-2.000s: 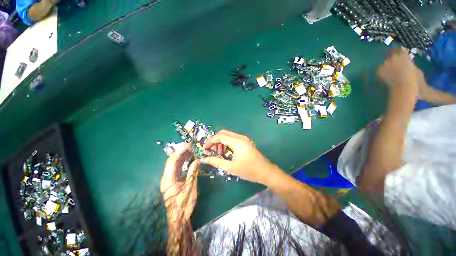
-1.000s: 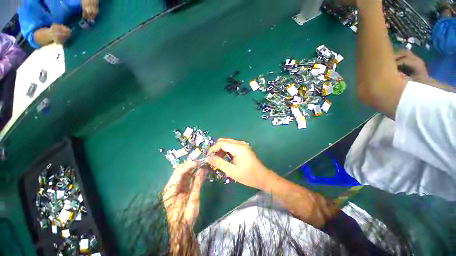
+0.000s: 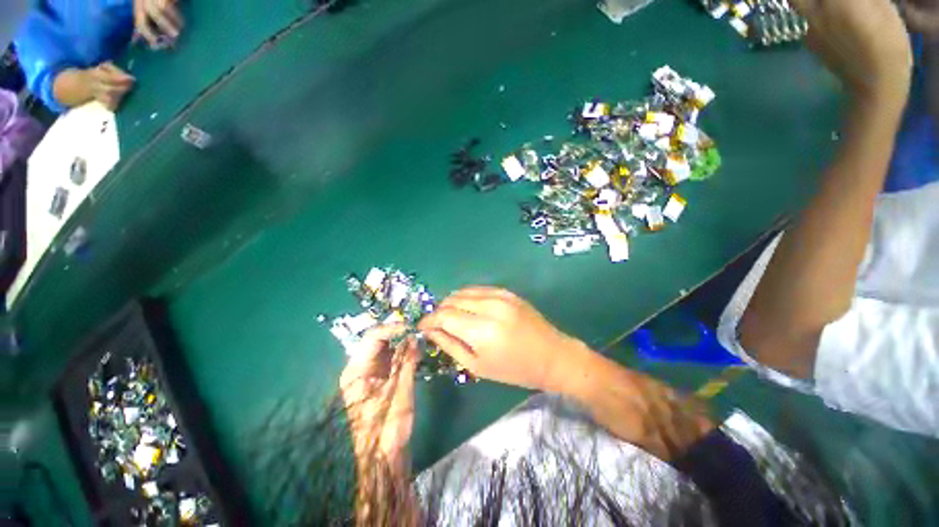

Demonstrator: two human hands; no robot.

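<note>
My left hand (image 3: 379, 386) and my right hand (image 3: 505, 335) meet fingertip to fingertip over a loose pile of circuit board assemblies (image 3: 383, 288) on the green bench. Both hands pinch a small circuit board assembly (image 3: 411, 331) between them; the fingers hide most of it. White rectangular cells with orange-yellow edges show among the boards. A larger pile of circuit board assemblies (image 3: 607, 175) lies to the right, with a small heap of black parts (image 3: 471, 166) at its left.
A black parts tray (image 3: 170, 376) with boards stands at left. A green item (image 3: 705, 163) touches the right pile. A single unit (image 3: 196, 136) lies on the far strip. A neighbour's arm (image 3: 834, 216) reaches in at right. A person in blue (image 3: 72, 41) sits beyond the white sheet (image 3: 62, 170).
My hands stay together at the near pile, with small finger shifts. The neighbour's arm at right has moved. The hands of the person in blue have come into view at upper left.
</note>
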